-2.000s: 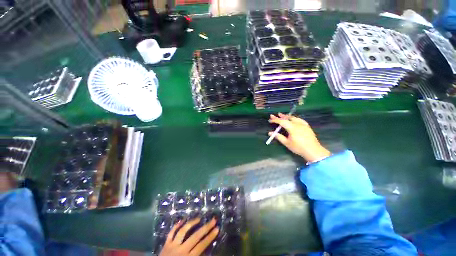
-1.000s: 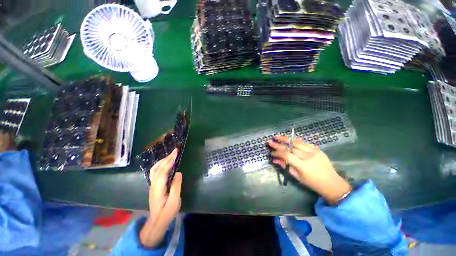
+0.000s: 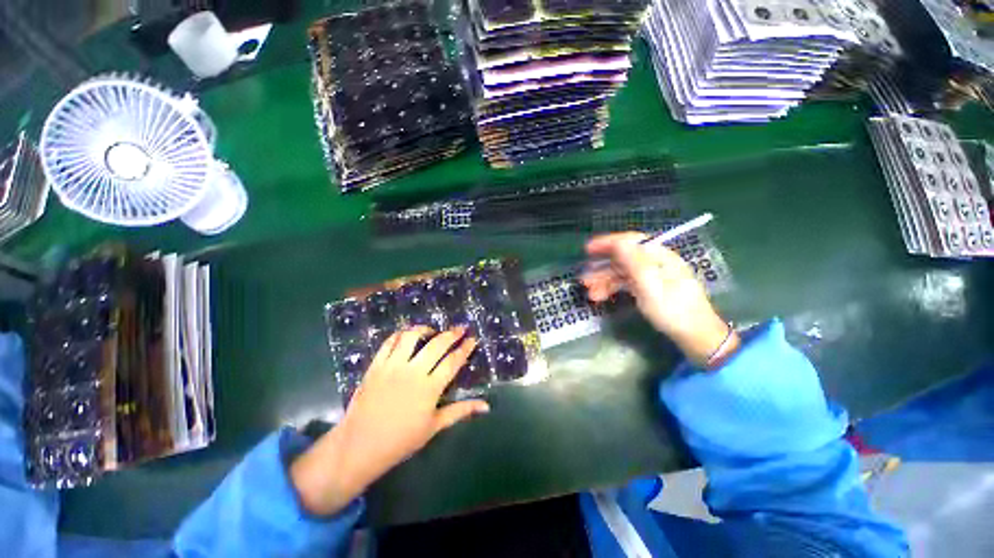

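A glossy blister tray of round black parts (image 3: 496,311) lies flat on the dark green mat in front of me. My left hand (image 3: 405,390) rests on it from above, palm down with fingers spread. A release liner sheet (image 3: 569,308) with rows of tiny black marks lies to its right, its left end at or under the tray's edge. My right hand (image 3: 654,286) is over the liner and holds the white tweezers (image 3: 681,230), whose pale end points up and right. The tweezers' tips are hidden or blurred.
Dark spare sticker sheets (image 3: 523,204) lie behind. Tray stacks stand at left (image 3: 71,371), rear centre (image 3: 398,93), rear (image 3: 550,82) and rear right (image 3: 741,60), with another at right (image 3: 926,180). A white fan (image 3: 129,161) and white cup (image 3: 204,44) stand rear left. A blue sleeve shows far left.
The tray, tilted up in my left hand one second ago, now lies flat beside the liner, with my left hand spread on it. My right hand still holds the tweezers; their pale end leans right.
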